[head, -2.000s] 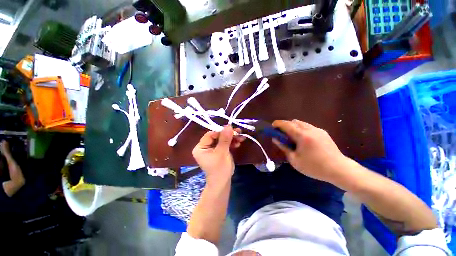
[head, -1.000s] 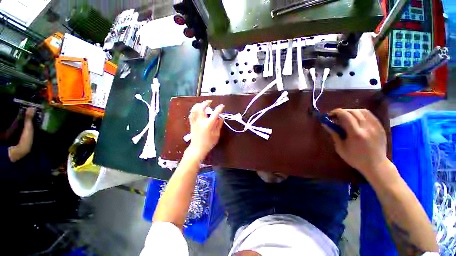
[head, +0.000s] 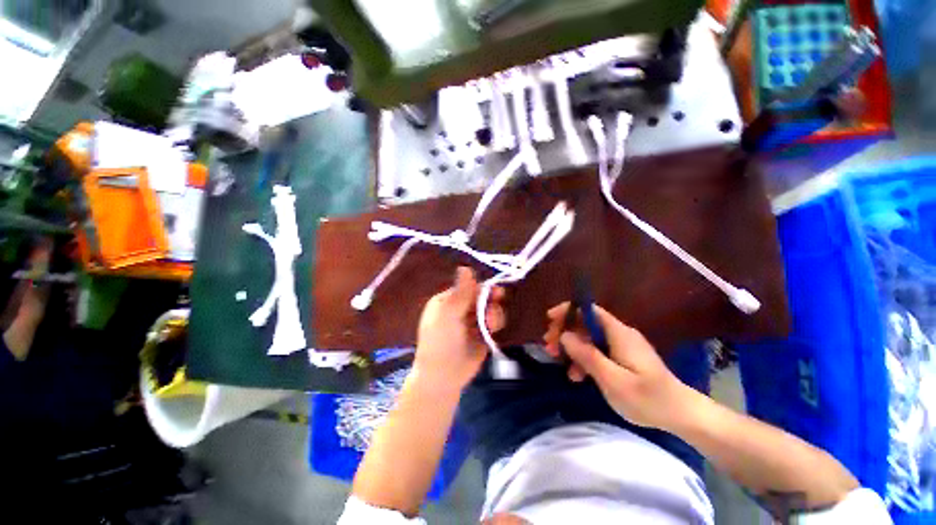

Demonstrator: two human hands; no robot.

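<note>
My left hand (head: pixel 454 320) is at the board's front edge, its fingers closed on a white cable assembly (head: pixel 519 258) whose thicker ends spread over the reddish-brown board (head: pixel 657 277). One end hangs below the hand. My right hand (head: pixel 616 359) is just to the right, shut on dark-handled side cutters (head: pixel 587 313), whose tips are blurred. Another white cable (head: pixel 672 248) lies on the right of the board, its forked ends on the perforated plate. More white cables (head: pixel 567 121) lie across the plate in front of the mould.
The green press (head: pixel 513 51) hangs over the perforated plate (head: pixel 416 169). White cables (head: pixel 285 272) lie on the green table (head: pixel 221 308) at left. Blue bins stand at right (head: pixel 821 297) and low left (head: pixel 326 436). A red-orange control panel (head: pixel 867 103) stands back right.
One white cable now lies stretched over the board's right side. My left hand has moved right onto the cable assembly. My right hand, with the cutters, has moved left and towards me.
</note>
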